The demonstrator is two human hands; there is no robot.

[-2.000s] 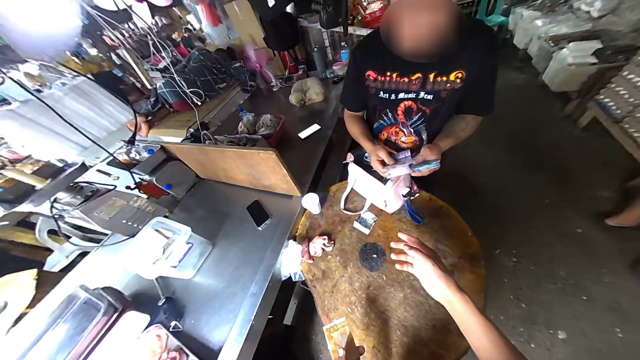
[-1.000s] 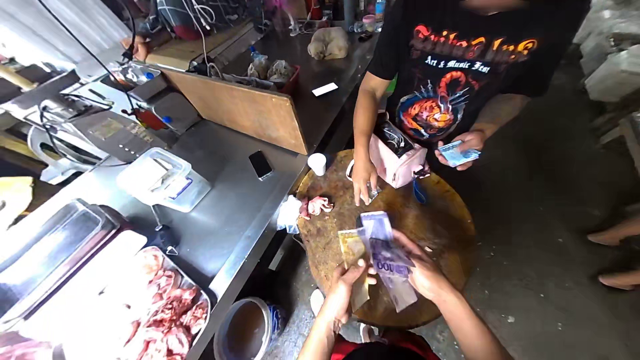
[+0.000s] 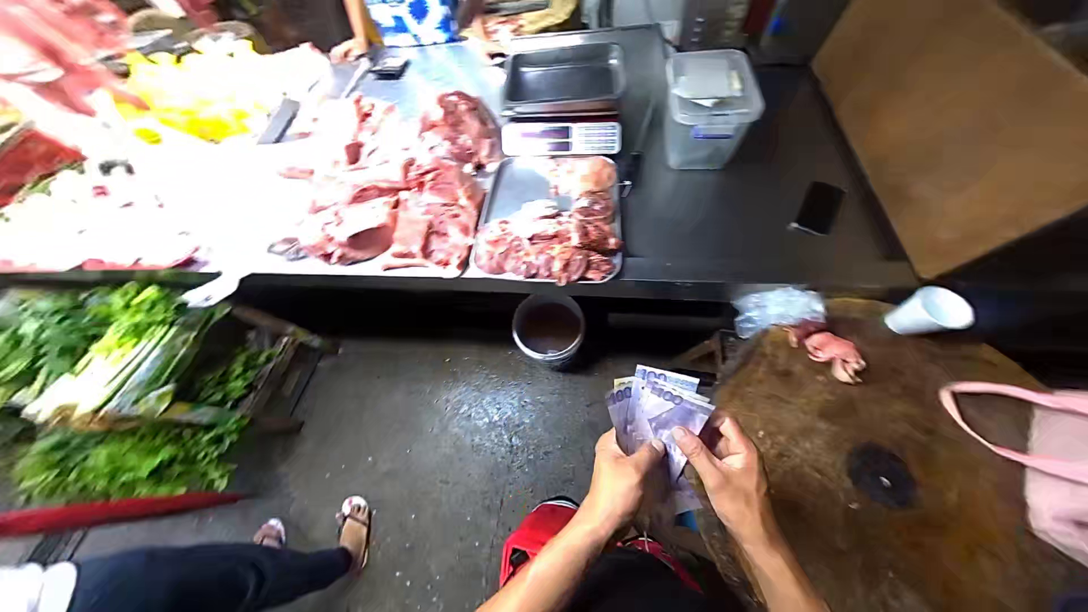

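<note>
Several banknotes [image 3: 667, 408], mostly violet, are fanned out between my two hands, low in the middle of the view. My left hand [image 3: 625, 480] grips their left side, thumb on top. My right hand [image 3: 731, 472] pinches the right side of the same notes, its thumb near the other one. Both hands are just left of the round wooden block [image 3: 790, 433]. On that block lie a small piece of raw meat [image 3: 837, 353], a clear plastic bag [image 3: 778, 308], a white cup [image 3: 931, 310] and a dark round patch. A pink bag [image 3: 1058, 476] is at its right.
The metal counter [image 3: 722, 229] holds raw meat [image 3: 408, 204], a tray of meat pieces [image 3: 552, 246], a digital scale [image 3: 561, 138], a plastic container [image 3: 710, 106] and a phone [image 3: 818, 208]. A bucket [image 3: 548, 330] stands below. Leafy vegetables [image 3: 110, 357] and a person's legs [image 3: 212, 578] are at left.
The view has swung left to the meat counter. My hands came together on the notes; two seconds ago my right hand was empty over the block. The person in the black shirt is out of view.
</note>
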